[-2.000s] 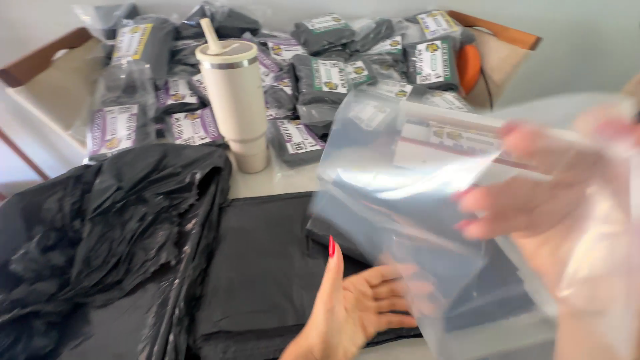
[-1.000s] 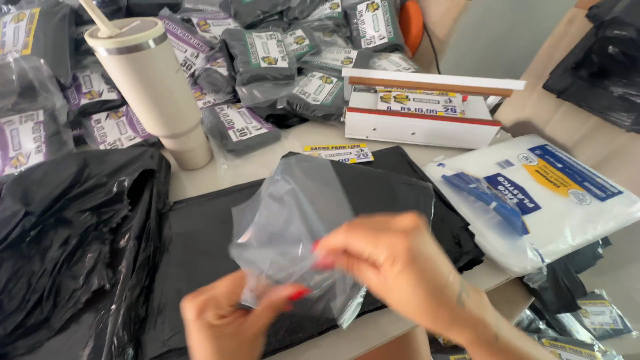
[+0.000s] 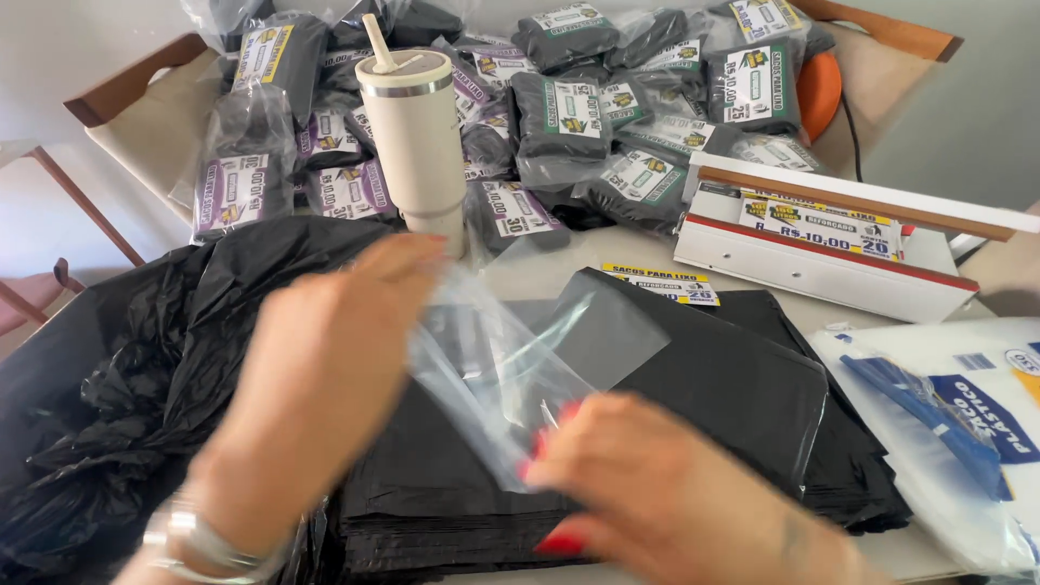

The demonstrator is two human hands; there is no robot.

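Observation:
A clear plastic bag (image 3: 504, 366) is stretched between my two hands over black plastic bags. My left hand (image 3: 333, 349), blurred and with bracelets at the wrist, grips its upper left end. Lower right, my right hand (image 3: 642, 479) pinches the opposite edge between red-nailed fingers. Beneath lies a flat stack of black plastic bags (image 3: 455, 520), with a folded black bundle (image 3: 707, 382) on its right part. A yellow and white printed card (image 3: 662, 284) sits at the stack's back edge. Crumpled black plastic (image 3: 154, 366) spreads on the left.
A cream tumbler with a straw (image 3: 414, 146) stands behind my left hand. Packed black bundles with labels (image 3: 561, 122) cover the back. At the right are a white impulse sealer (image 3: 821, 268) with cards on it and a white plastic package (image 3: 894, 406). Wooden-armed chairs (image 3: 138, 81) flank the table.
One second ago both hands were close together, bunching the clear bag over the black stack. Now they are farther apart, with the bag drawn out between them.

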